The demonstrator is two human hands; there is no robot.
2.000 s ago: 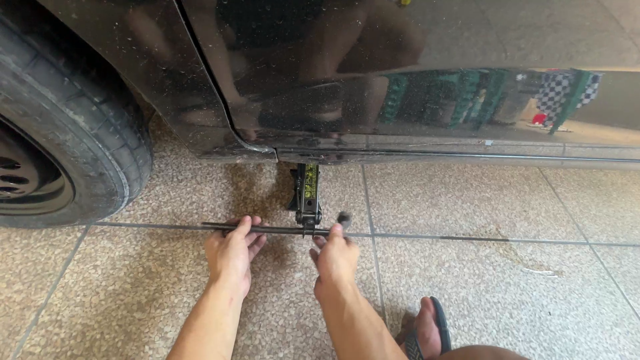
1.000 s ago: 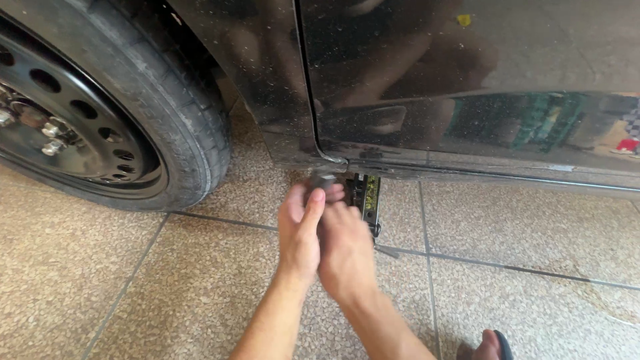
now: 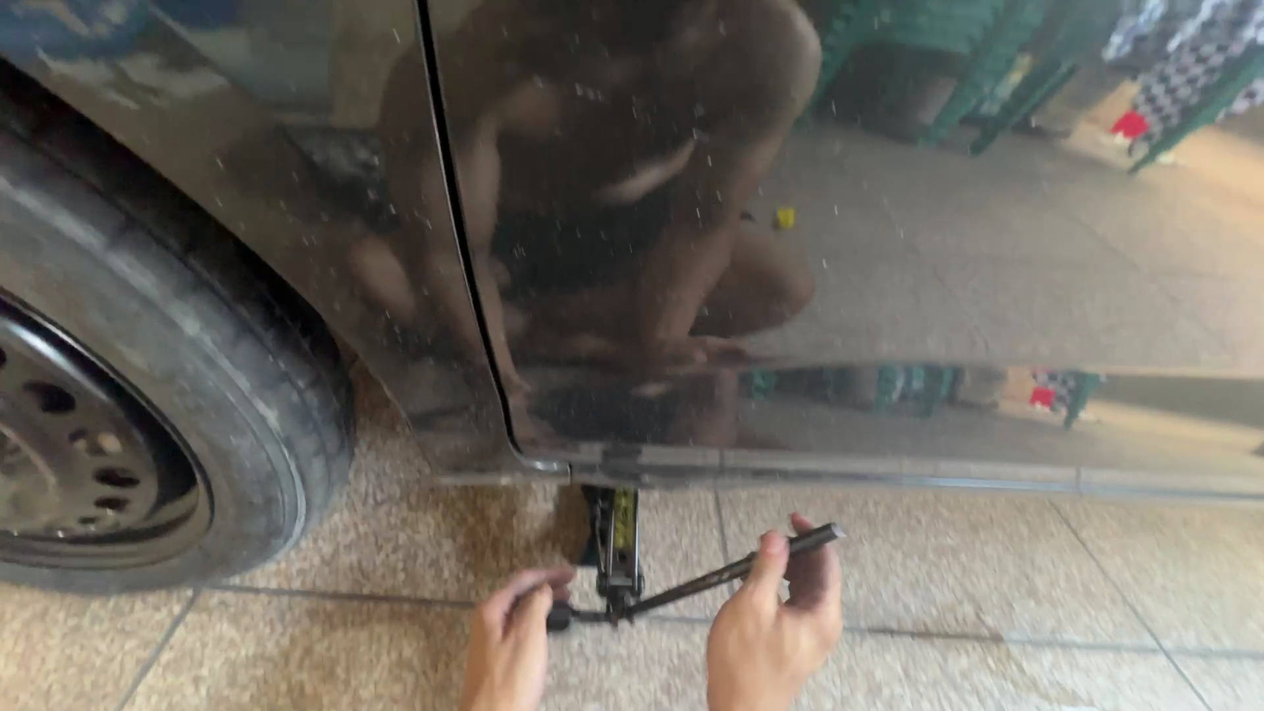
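A black scissor jack (image 3: 620, 538) with a yellow label stands under the sill of a dark car (image 3: 632, 247). A black metal crank bar (image 3: 691, 585) meets the jack's near end and slants up to the right. My right hand (image 3: 775, 612) grips this bar near its outer end, thumb on top. Left of the jack, my left hand (image 3: 518, 632) has its fingers around the dark socket end (image 3: 560, 617) of the bar. The far part of the jack is hidden under the car.
A car wheel with a black steel rim (image 3: 94, 464) and a tyre (image 3: 286, 444) stands at the left. The door's lower edge runs above the jack. Speckled floor tiles (image 3: 938, 592) lie below, and the door panel mirrors a crouching person and green furniture.
My hands were close together left of the jack one second ago; now they are apart on either side of it. The bar slants, where two seconds ago it lay nearly level. The view has shifted.
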